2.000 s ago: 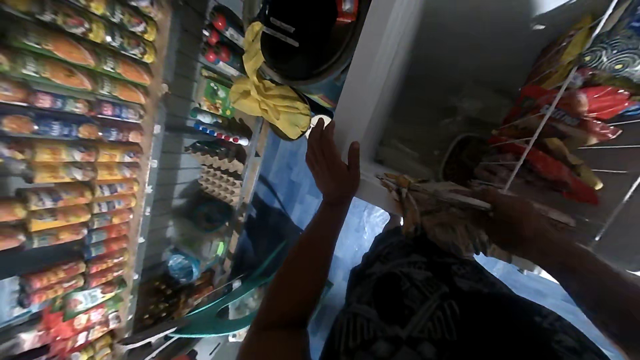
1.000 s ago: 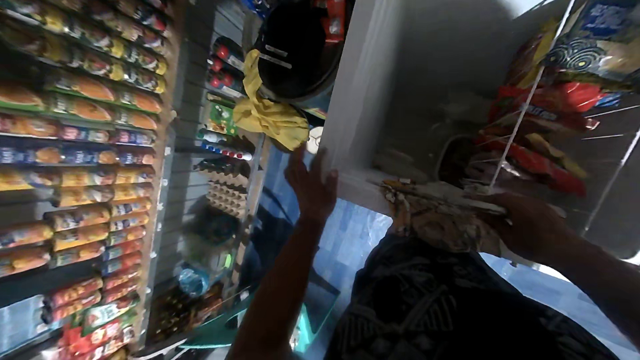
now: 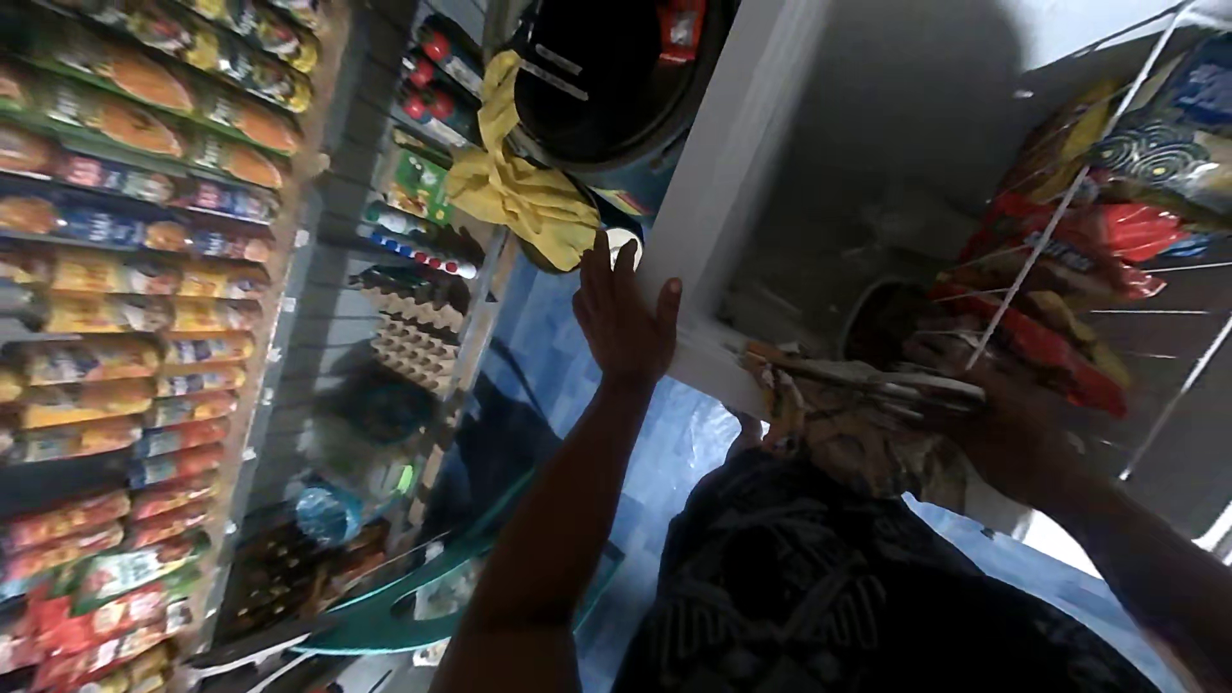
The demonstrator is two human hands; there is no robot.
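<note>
My left hand [image 3: 630,322] is beside the outer corner of a large pale open container [image 3: 741,144], its fingers extended and apart with nothing between them. Whether its palm touches the rim cannot be told. On the right, my right hand [image 3: 1011,414] is shut on a crumpled brown bundle [image 3: 857,433] with thin, flat, pale strips along its top. The bundle lies across the near rim, against my dark patterned clothing. The fingers of this hand are dim and partly hidden. A round dark opening or vessel [image 3: 881,313] shows inside the container, just beyond the bundle.
White wire bars [image 3: 1078,183] with snack bags [image 3: 1141,231] cross the right side. A yellow tied bag [image 3: 525,202] hangs by a dark round bin [image 3: 606,87]. Shelves of packets [image 3: 125,289], egg trays [image 3: 419,337] and a green plastic chair [image 3: 414,606] stand left, above blue flooring.
Since a second ago my left hand has moved up along the container's edge, and its fingers have spread. My right hand stays on the brown bundle, which has shifted little.
</note>
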